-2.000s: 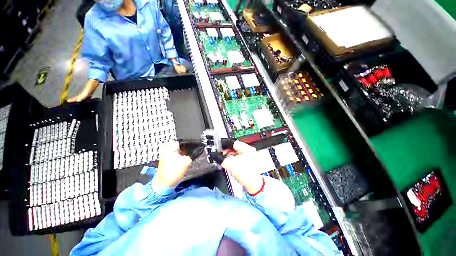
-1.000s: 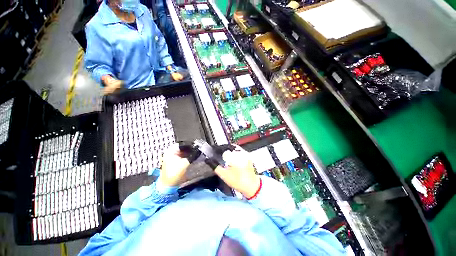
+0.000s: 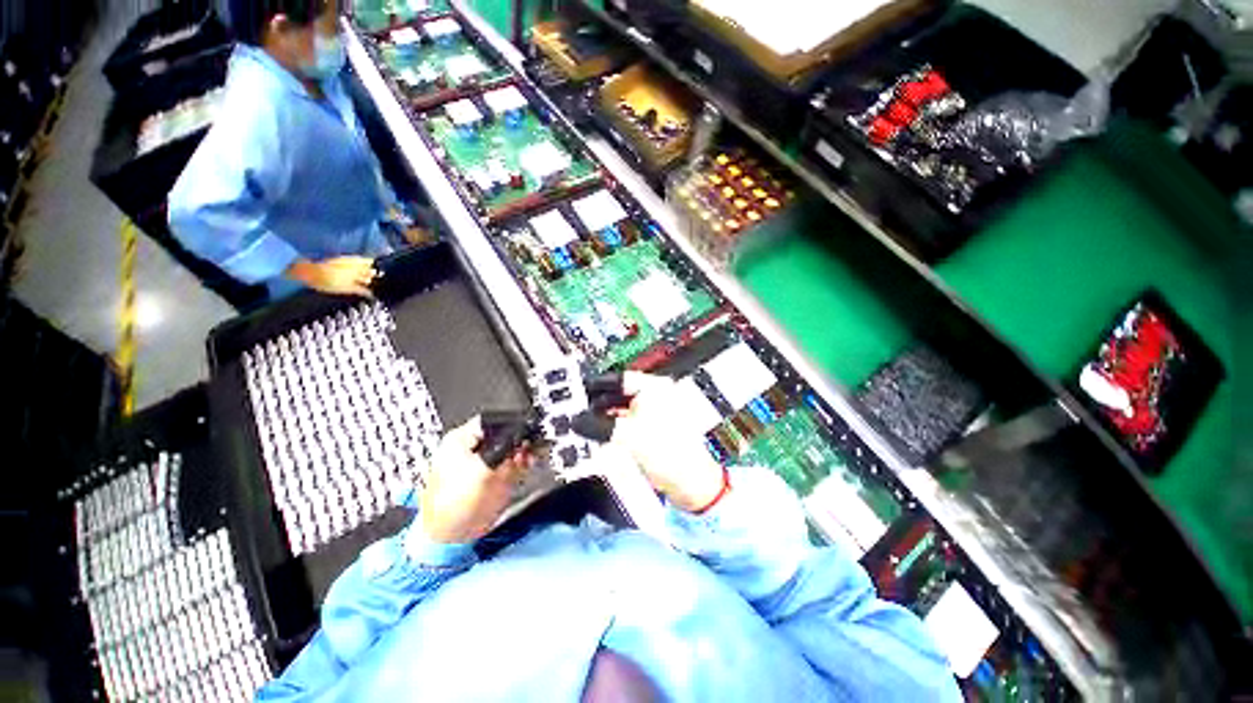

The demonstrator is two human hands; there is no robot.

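Note:
My left hand [image 3: 474, 474] and my right hand [image 3: 657, 446], both with black coverings on the fingertips, hold a small silver-white part with dark pieces on it, likely a heatsink assembly [image 3: 559, 412], between them. They are in front of my body, at the near edge of the conveyor. Green circuit boards [image 3: 625, 286] crowded with white blocks and blue parts lie in a row on the conveyor beside my right hand.
Black bins [image 3: 257, 543] with rows of silver-white parts [image 3: 337, 412] are on the left. A person in blue [image 3: 282, 172] stands behind them. On the right, green shelves hold a clear tray of orange parts [image 3: 735, 192], a dark small-part tray [image 3: 918, 401] and a black tray of red parts [image 3: 1138, 378].
The view has shifted, with the boards and bins now lower and further left. The held part is turned and shows more of its face. The other person has turned and rests a hand on the bin rim.

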